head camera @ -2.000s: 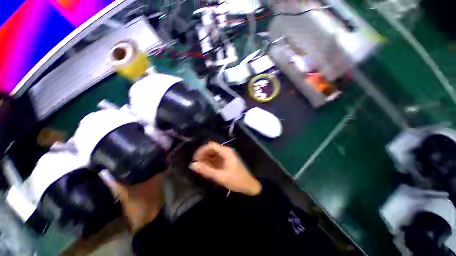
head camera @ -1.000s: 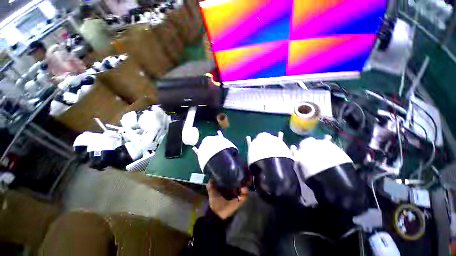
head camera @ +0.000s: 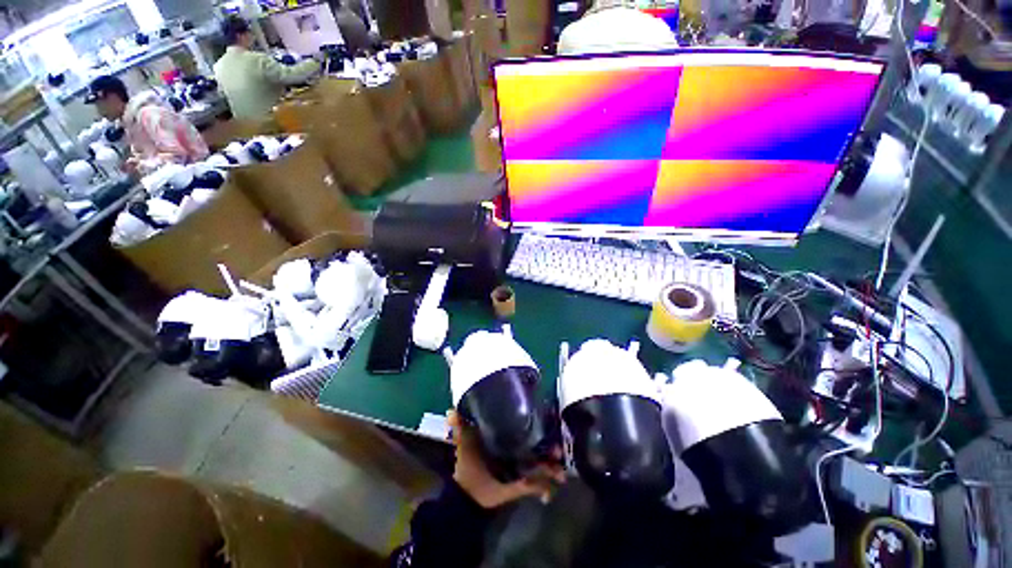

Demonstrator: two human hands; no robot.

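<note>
Three dome cameras with white housings and glossy black balls stand in a row at the bench's front edge: the left one (head camera: 496, 388), the middle one (head camera: 614, 416) and the right one (head camera: 732, 433). My left hand (head camera: 488, 472) is at the lower left side of the left camera, its fingers around the underside of the black ball. The palm side and the lower end of that camera are partly hidden. My right hand is not in view; dark sleeve and shadow fill the bottom edge.
A monitor (head camera: 666, 150) with four rainbow quarters stands behind a white keyboard (head camera: 599, 270). A yellow-white tape roll (head camera: 680, 316), cardboard core (head camera: 503, 301), phone (head camera: 392, 333) and black box (head camera: 433, 239) lie behind. Wires (head camera: 782, 316) tangle right. White cameras (head camera: 322, 300) fill a bin left.
The view has swung from the bench's right side toward the monitor and levelled. My right hand, seen two seconds ago, has left the picture. My left hand stays at the left camera.
</note>
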